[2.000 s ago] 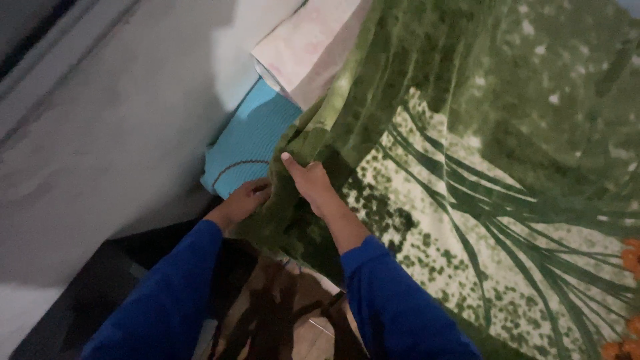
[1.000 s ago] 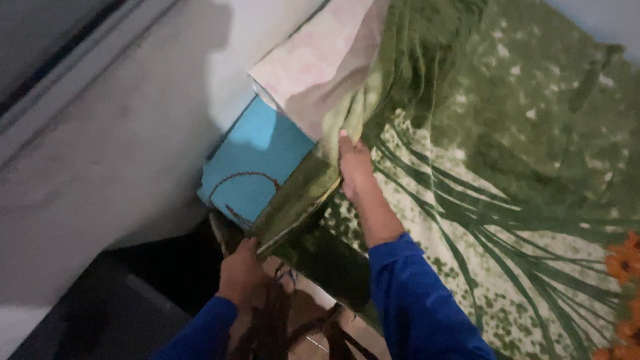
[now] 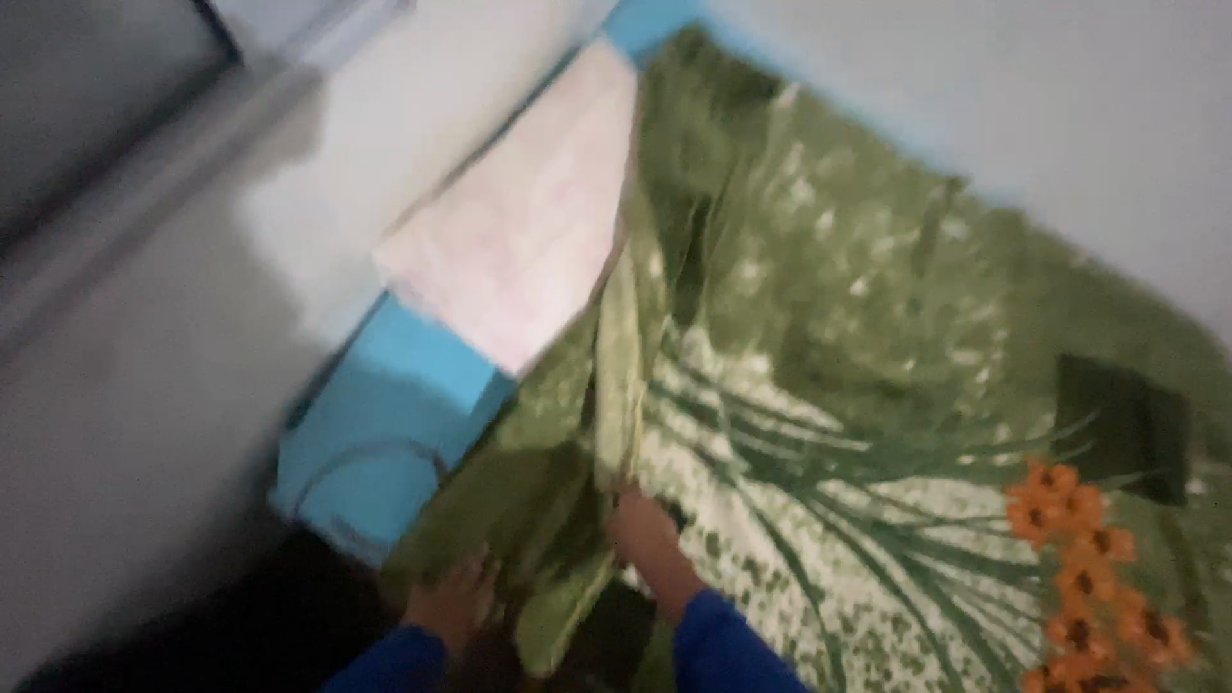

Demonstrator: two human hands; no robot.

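A green blanket [image 3: 866, 318] with white patches, dark leaves and orange flowers spreads over the centre and right. My right hand [image 3: 643, 529] is closed on a pale folded edge of it at lower centre. At the blanket's lower left corner, my left hand [image 3: 452, 592] touches the cloth; blur hides whether its fingers grip. Left of the blanket lies a pale pink cloth [image 3: 520, 212], on top of a blue mattress or sheet [image 3: 385, 414] that shows a dark curved line near its corner.
A whitish wall [image 3: 173, 423] runs along the left side, with a dark panel [image 3: 96, 96] at the upper left. Dark shadow fills the area below the blue corner. Another pale surface [image 3: 1059, 96] stands beyond the blanket at the upper right.
The blanket's near-left edge, stretched between my hands a second ago, now hangs in loose folds. More of the pink cloth shows. The view has shifted, bringing more of the far end into sight.
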